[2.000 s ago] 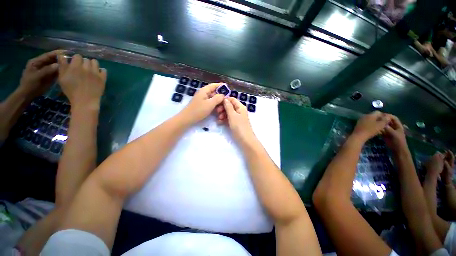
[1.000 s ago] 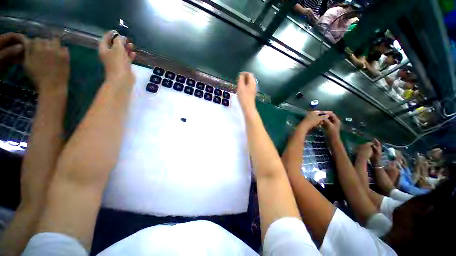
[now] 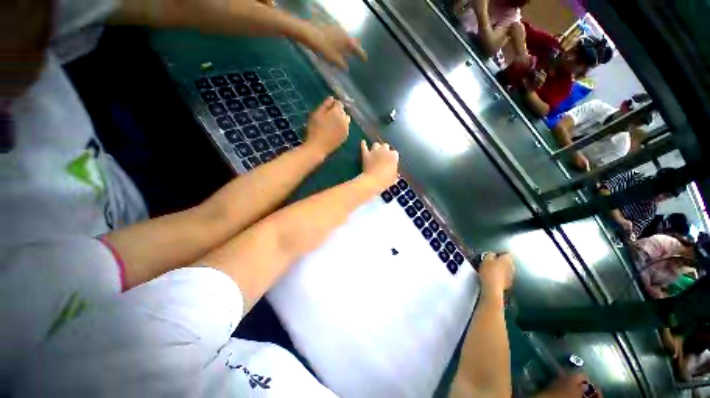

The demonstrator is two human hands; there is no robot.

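Note:
The white sheet (image 3: 366, 311) lies tilted in the view. Small black rounded-square covers (image 3: 424, 221) lie in close rows along its far edge. One tiny dark part (image 3: 395, 251) lies alone on the sheet. My left hand (image 3: 380, 165) is at the sheet's far left corner, fingers partly curled; nothing clear shows in it. My right hand (image 3: 496, 270) is at the far right corner, beside the row's end. A small dark and pale glint (image 3: 485, 256) shows at its fingertips; whether it is held is unclear.
A neighbour's hands (image 3: 331, 124) are close left of mine, above a clear blister tray (image 3: 249, 116) of dark squares. The conveyor belt (image 3: 498, 210) runs beyond the bench edge, with a small unit (image 3: 576, 360) at lower right. People sit across it.
The view has swung left and tilted. Two seconds ago both hands held a dark square unit over the sheet; they then parted and are now at its two far corners.

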